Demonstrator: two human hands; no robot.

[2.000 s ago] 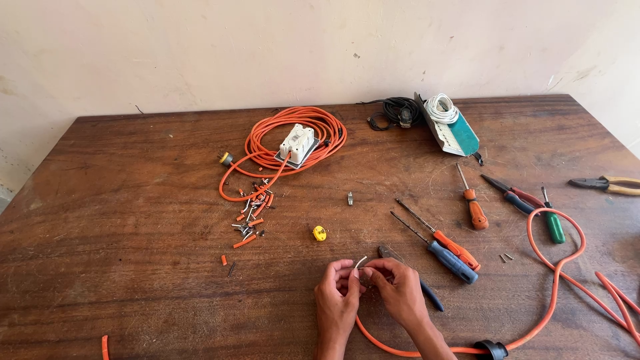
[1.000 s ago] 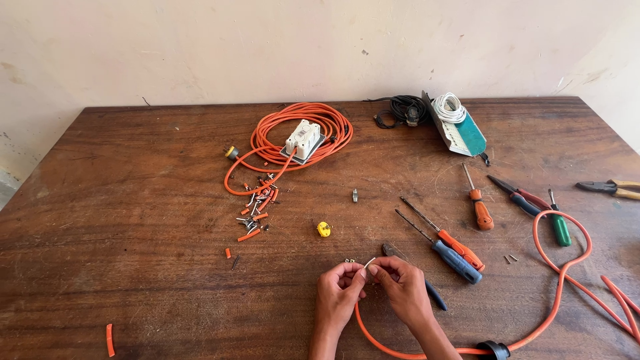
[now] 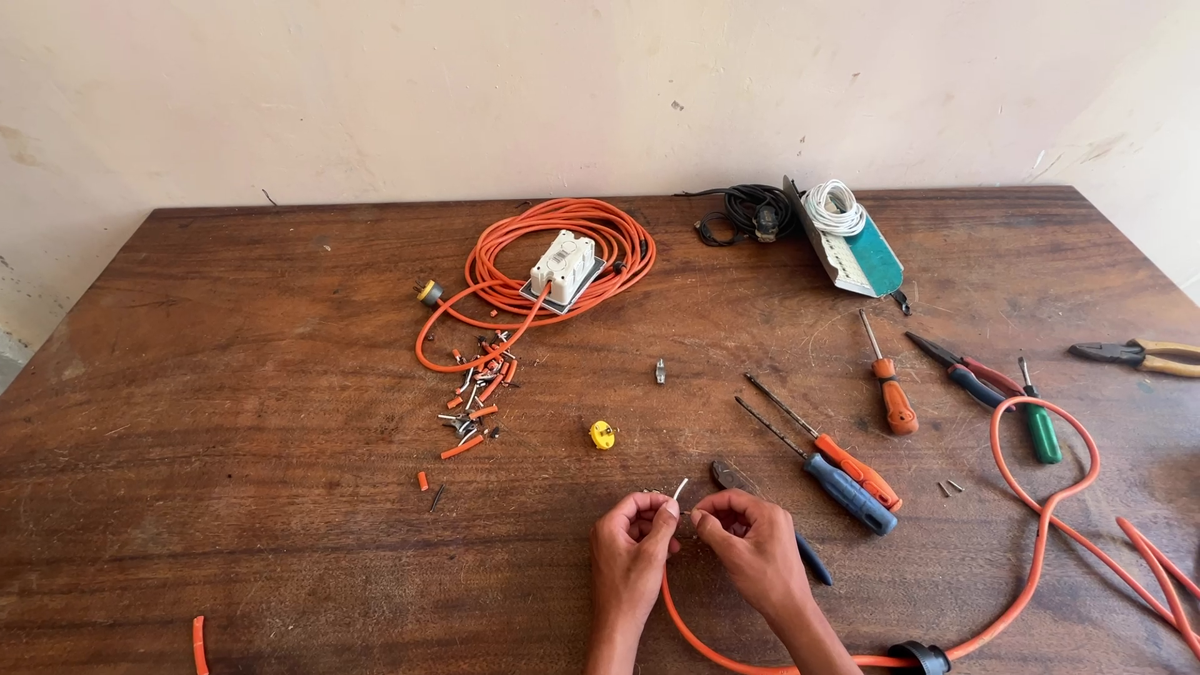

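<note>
My left hand (image 3: 635, 539) pinches the end of an orange cable (image 3: 689, 637), with a white wire (image 3: 681, 487) sticking up past the fingertips. Close on its right, my right hand (image 3: 750, 544) has thumb and forefinger pinched at what looks like a thin wire end. A pair of pliers or cutters (image 3: 814, 560) lies partly under my right hand, its dark jaws showing beyond it. Up and left of the hands rests a yellow plug part (image 3: 602, 434), and above it a small metal clamp (image 3: 660, 371). The cable runs through a black plug cover (image 3: 920, 658) near the front edge.
A coiled orange cord (image 3: 637, 248) carries a white outlet box (image 3: 562, 267); cable scraps (image 3: 483, 384) lie beside it. Rightward are a blue-handled screwdriver (image 3: 848, 492), other screwdrivers, long-nose pliers (image 3: 966, 366), combination pliers (image 3: 1139, 356) and small screws (image 3: 950, 488). White wire (image 3: 834, 208) sits at the back.
The fingertips of my two hands, close together around the wire a second ago, are now slightly apart. The white wire stands up from my left fingertips. The tools on the table have not moved.
</note>
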